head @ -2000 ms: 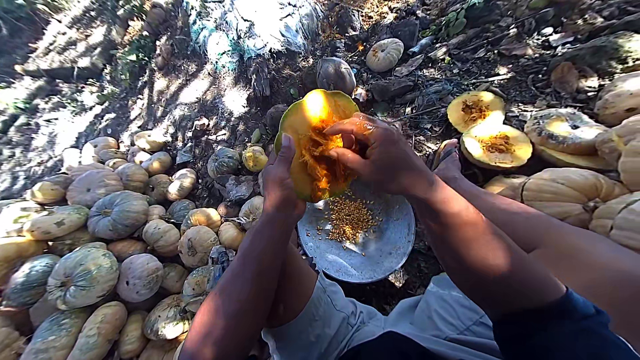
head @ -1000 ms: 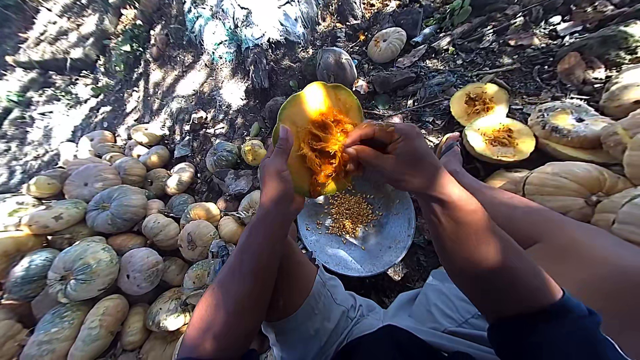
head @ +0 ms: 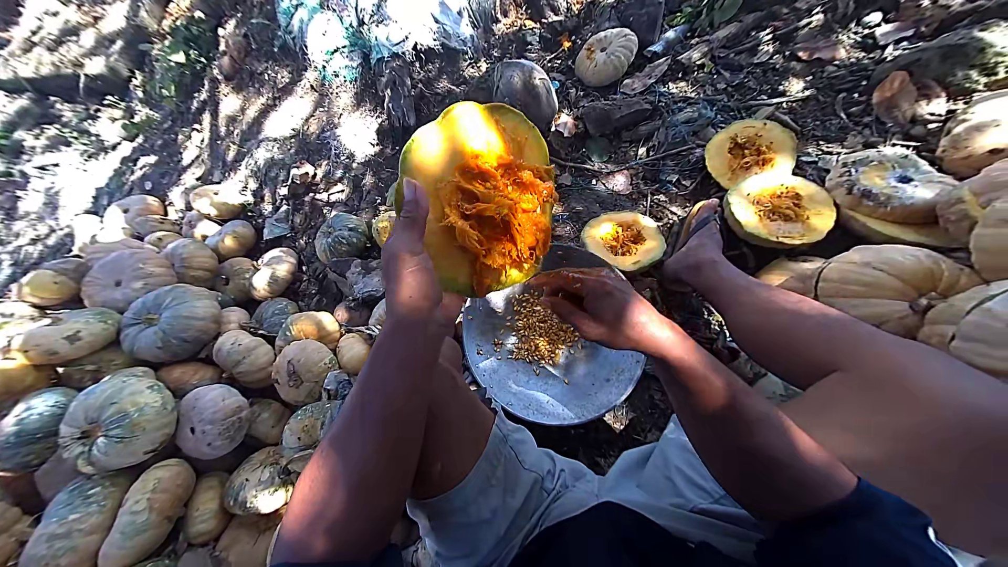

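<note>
My left hand (head: 413, 260) holds a halved pumpkin (head: 429, 157) upright by its left side, cut face toward me, with stringy orange pulp in its cavity. Below it, a round metal pan (head: 504, 386) lies on the ground between my legs with a heap of pumpkin seeds (head: 539, 327) on it. My right hand (head: 594, 303) is over the upper right of the pan, just above the seeds, fingers curled and wet with pulp. Whether anything is between its fingers is hidden.
Many whole pumpkins (head: 169, 319) are piled at the left. Cut halves (head: 780, 209) lie near my sandalled foot (head: 697, 240), one smaller half (head: 622, 240) beside the pan. Large ribbed pumpkins (head: 894, 287) sit at the right. Stones and dry leaves cover the ground ahead.
My right hand has moved from the pulp in the pumpkin half down to the pan. A small cut half by the foot, earlier hidden behind my right hand or arm, now shows.
</note>
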